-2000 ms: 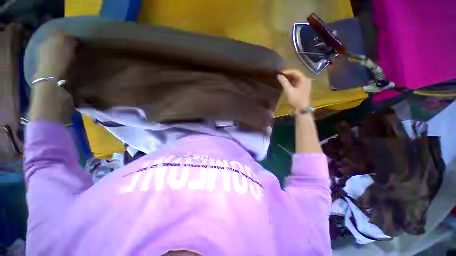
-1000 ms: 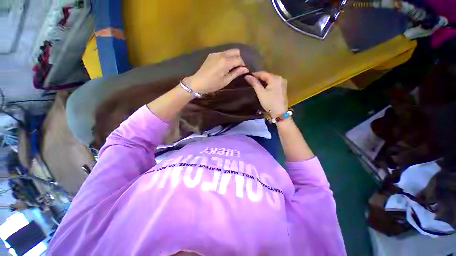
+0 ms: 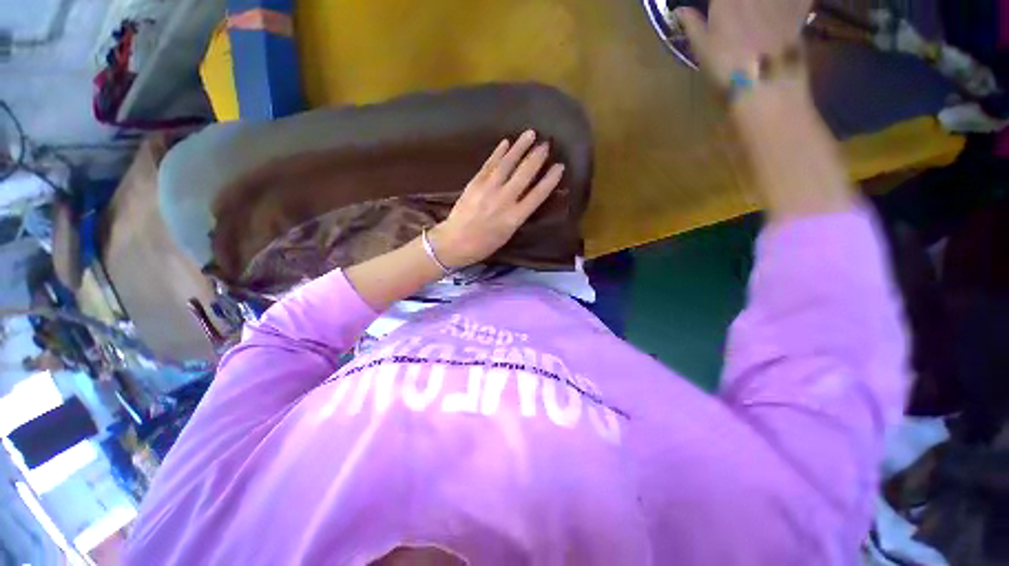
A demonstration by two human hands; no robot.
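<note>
The brown garment [image 3: 354, 177] lies over the grey pressing board [image 3: 476, 102], brown side up, with folds along its near edge and some white cloth under it against my body. My left hand [image 3: 500, 201] lies flat on the right part of the garment with its fingers apart. My right hand [image 3: 758, 39] is at the top edge of the picture, blurred, over the steam iron [image 3: 665, 24]. Only part of the soleplate shows beside the fingers; the handle is hidden, so I cannot tell if the hand grips it.
The yellow table [image 3: 664, 144] lies behind and right of the board, with a dark grey rest pad [image 3: 874, 94] at its right. The cloth-wrapped iron cord [image 3: 940, 61] runs off at upper right. A blue strip [image 3: 266, 72] stands at upper left. Green floor [image 3: 697, 293] shows below the table.
My right hand has left the garment and moved up and right to the iron. My left hand has opened from pinching the cloth and now lies flat on it.
</note>
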